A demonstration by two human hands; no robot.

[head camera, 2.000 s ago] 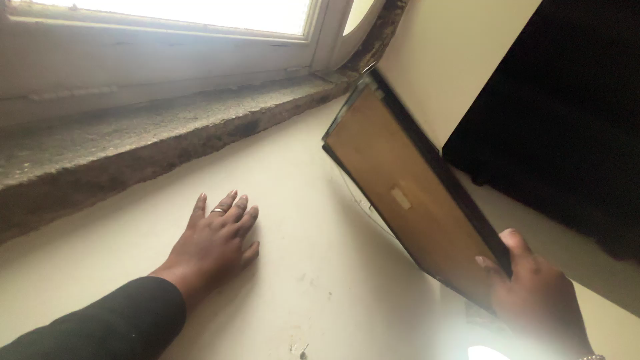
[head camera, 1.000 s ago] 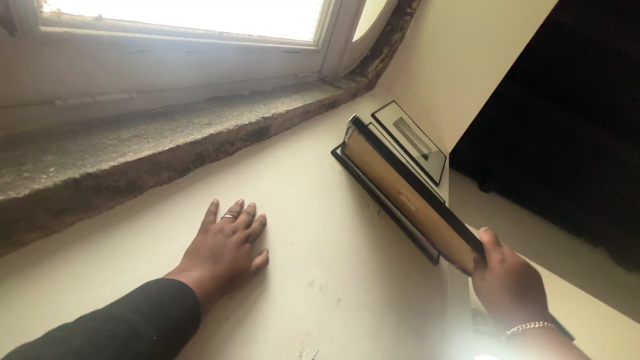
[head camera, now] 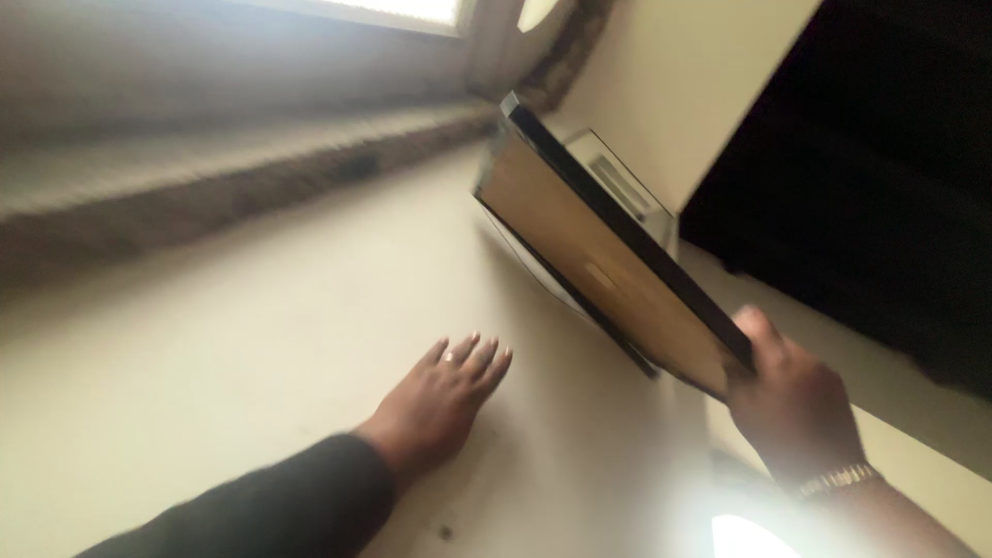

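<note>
My right hand (head camera: 794,395) grips the near end of a dark-edged frame (head camera: 597,263), whose brown backing board faces me. The frame is held tilted. Behind it, partly hidden, another picture frame (head camera: 620,182) with a pale mount leans against the wall. A dark edge and a thin looped cord show along the frame's lower left side. My left hand (head camera: 442,395), with a ring on one finger and a dark sleeve, rests palm down on the pale surface with its fingers spread and nothing in it.
A worn stone ledge (head camera: 232,182) runs below a window (head camera: 403,9) at the upper left. The pale surface (head camera: 194,333) meets a cream wall (head camera: 666,85). A large black object (head camera: 860,178) fills the upper right. A bright glare lies at the lower right.
One second ago the brown backing was seen more edge-on; now more of it faces me, as my right hand has tilted the frame. My left hand stays on the pale surface.
</note>
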